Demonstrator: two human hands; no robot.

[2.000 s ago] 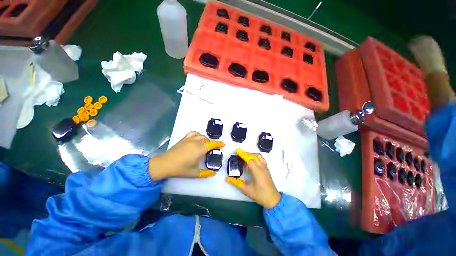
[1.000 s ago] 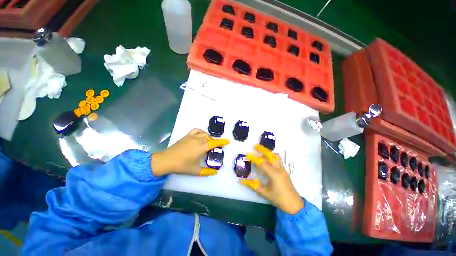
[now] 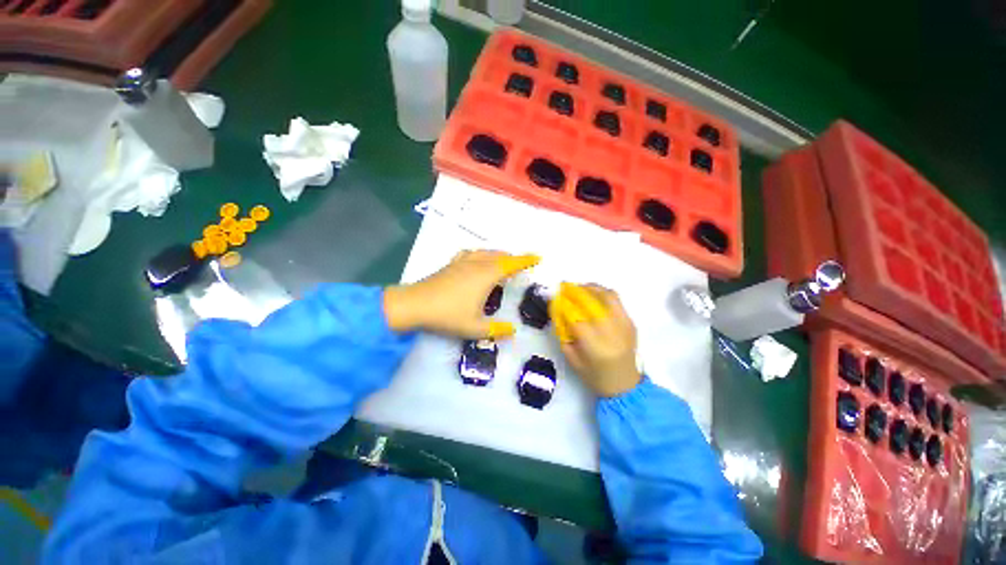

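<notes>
Glossy black octagonal parts lie on the white work sheet. Two at the front, a left one and a right one, are uncovered. Behind them, one part is partly hidden by my left hand; its yellow-capped thumb and finger are spread around it, without a visible grip. Another part lies between my hands. My right hand has its yellow-capped fingers bunched beside that part. Whether they hold anything is hidden. The rear right part is not visible.
A red-orange foam tray with black parts is behind the sheet. A plain bottle stands at its left. Yellow finger cots and a crumpled wipe lie left. A dispenser bottle and a film-wrapped tray are right.
My left hand has moved from beside the front left part to the rear left part. My right hand has left the front right part, moved back and bunched its fingers. The view has shifted slightly.
</notes>
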